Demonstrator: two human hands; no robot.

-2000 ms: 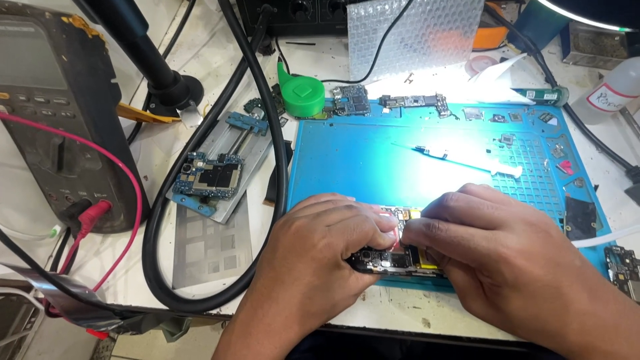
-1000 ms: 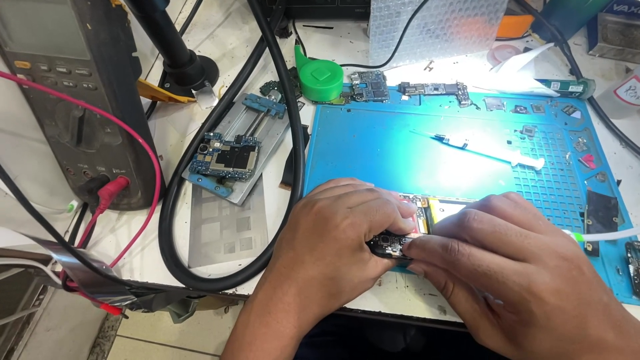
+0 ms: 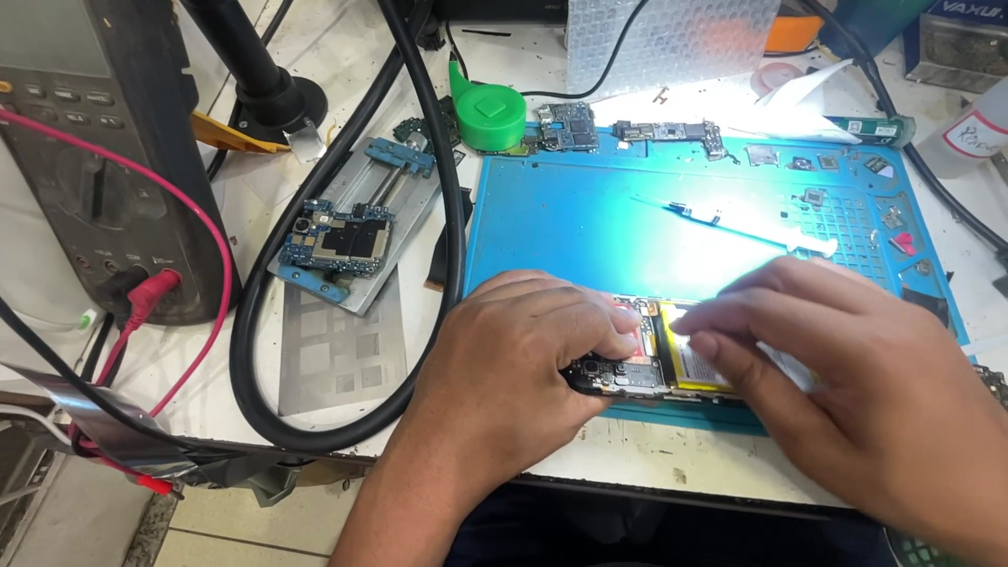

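Observation:
An opened phone (image 3: 630, 376) with its circuitry and a yellow-edged battery (image 3: 693, 366) exposed lies at the front of the blue silicone repair mat (image 3: 543, 220). My left hand (image 3: 520, 346) grips the phone's left end, its thumb and a finger over a red part. Above the battery is my right hand (image 3: 819, 362), with thumb and forefinger close together at the battery's upper side; whether they pinch anything small cannot be told. The palm hides the phone's right end. A thin white syringe-like tool (image 3: 780, 236) rests on the mat beyond the hands.
A thick black cable (image 3: 244, 346) loops left of my left hand. Beyond it are a circuit board in a metal holder (image 3: 339, 240), a metal stencil (image 3: 339, 354) and a multimeter (image 3: 118, 173). Loose boards (image 3: 669, 135) and a green round container (image 3: 491, 118) line the mat's back edge.
My right hand has moved right, off the phone's left part, and more of the phone and battery shows. My left hand still holds the phone's left end.

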